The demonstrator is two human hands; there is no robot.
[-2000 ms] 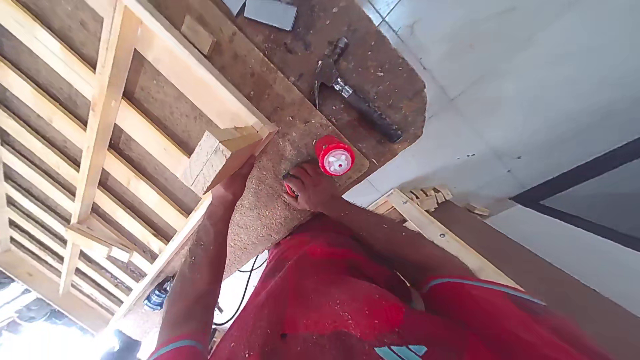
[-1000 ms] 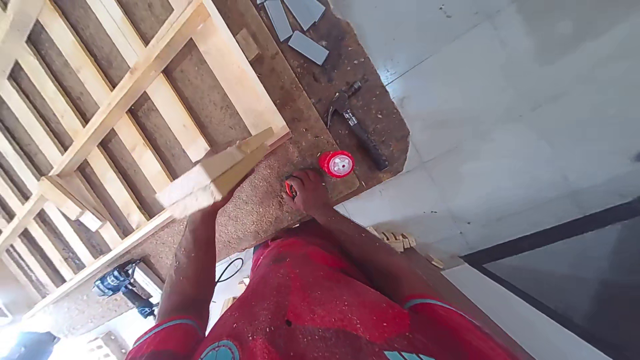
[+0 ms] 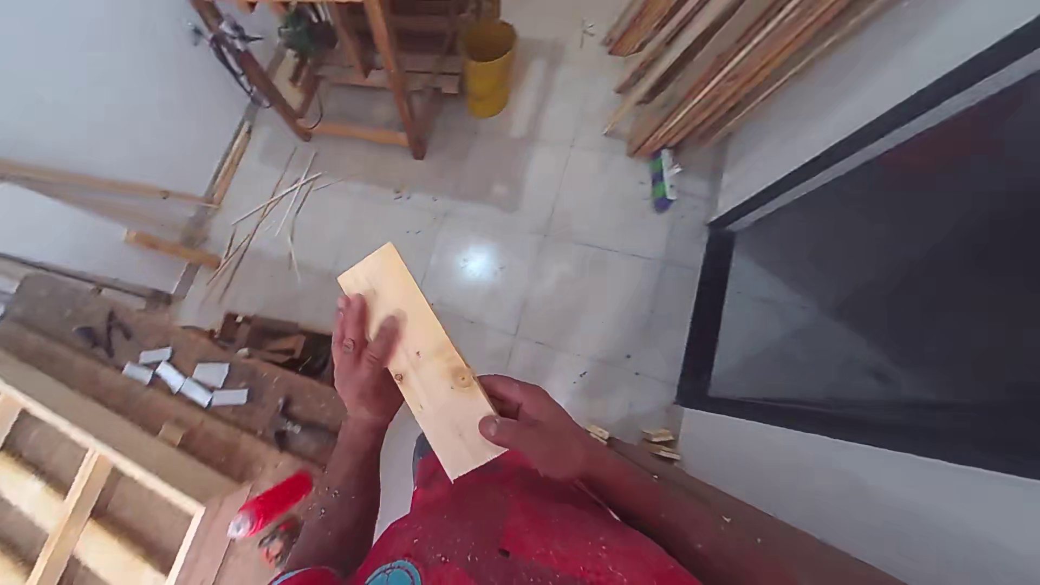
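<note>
A short, flat wooden board (image 3: 431,366) with knots lies between my two hands, above the tiled floor. My left hand (image 3: 366,357) grips its left edge near the upper end, thumb across the face. At the lower right end, my right hand (image 3: 536,422) pinches the board, its thumb on top. Down to the left, a red bottle (image 3: 272,504) rests on the workbench beside a small orange-and-dark object (image 3: 280,543) that I cannot make out. A hammer (image 3: 286,424) lies farther back on the bench, partly blurred.
A slatted wooden frame (image 3: 77,496) covers the bench at lower left, near several light rectangular pieces (image 3: 195,392). Thin wood strips (image 3: 276,215) lie on the floor. Farther off are a yellow bucket (image 3: 487,73), a wooden stand (image 3: 390,77), stacked planks (image 3: 731,65) and a brush head (image 3: 660,183).
The view has swung far toward the open floor. My right hand has left the small object on the bench and now holds the board, which earlier only my left hand held.
</note>
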